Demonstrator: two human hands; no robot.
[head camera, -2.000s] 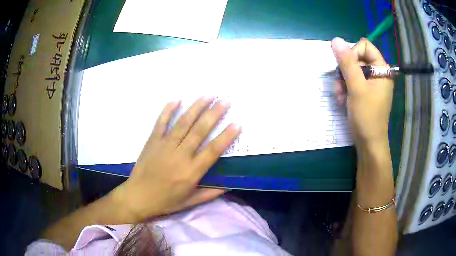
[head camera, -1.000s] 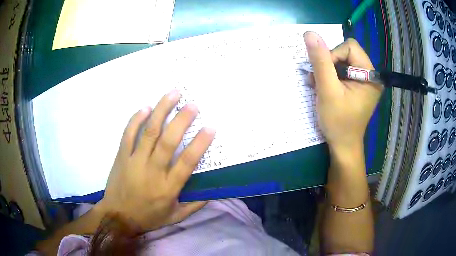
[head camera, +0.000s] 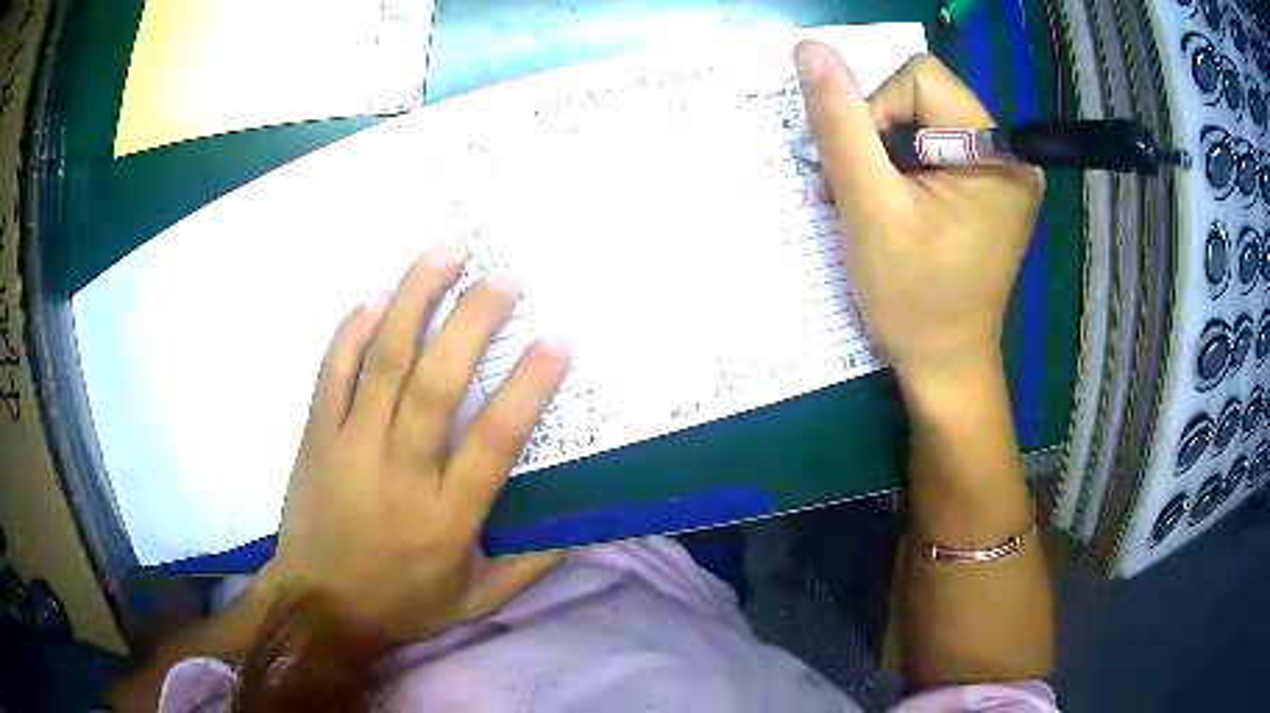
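Note:
The long white inspection record sheet (head camera: 655, 237) lies across the green mat, with a printed grid on its right part and glare over much of the rest. My left hand (head camera: 418, 432) rests flat on the sheet with fingers spread and holds nothing. My right hand (head camera: 933, 237) grips the gel pen (head camera: 1072, 144) over the sheet's right end. The pen's black barrel points right, and its tip is mostly hidden by my fingers and glare.
A white note sheet with a yellow left edge (head camera: 279, 63) lies at the upper left. Foam trays (head camera: 1184, 293) with ringed discs stand at the right. A green pen-like handle (head camera: 958, 13) shows at the top. A brown carton (head camera: 31, 460) stands at the left edge.
The view has shifted, so the carton now shows only as a narrow strip. The papers sit further left in view. My right hand still holds the pen, and my left hand stays on the sheet.

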